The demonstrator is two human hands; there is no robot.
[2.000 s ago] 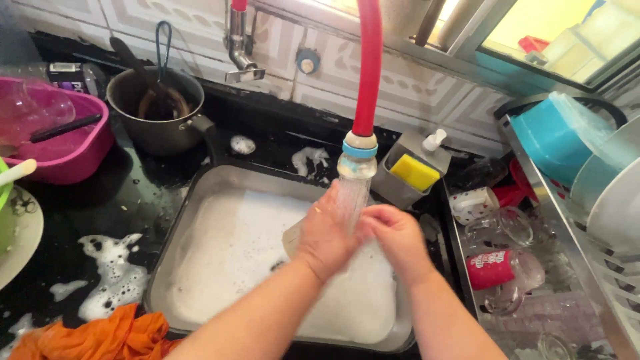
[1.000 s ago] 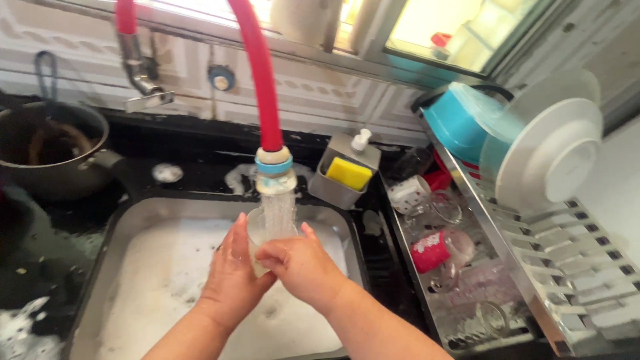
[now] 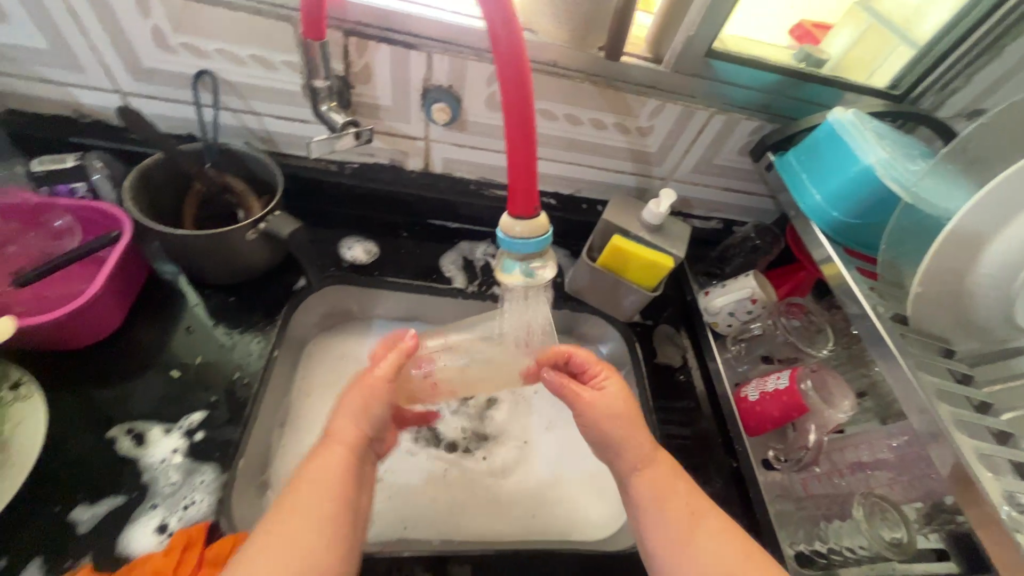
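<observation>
A clear cup (image 3: 468,364) lies on its side in the air above the sink basin (image 3: 264,384), which holds white suds. My left hand (image 3: 372,392) grips its left end. At the cup's other end, my right hand (image 3: 588,392) holds the rim between thumb and fingers. Water falls on the cup from the faucet nozzle (image 3: 526,260), fed by a red hose (image 3: 512,112). Behind the basin, to the right, a gray soap dispenser (image 3: 612,280) holds a yellow sponge (image 3: 636,262).
Left are a dark saucepan (image 3: 212,240), a pink tub (image 3: 80,296), a plate edge (image 3: 20,432) and an orange cloth (image 3: 180,556). A metal dish rack (image 3: 864,304) at right holds a patterned mug (image 3: 736,300), glassware, a blue container (image 3: 856,176) and white plates (image 3: 976,240).
The clear cup was more upright between my hands a second ago; now it lies sideways under the water. My hands have moved farther apart. The view has shifted left.
</observation>
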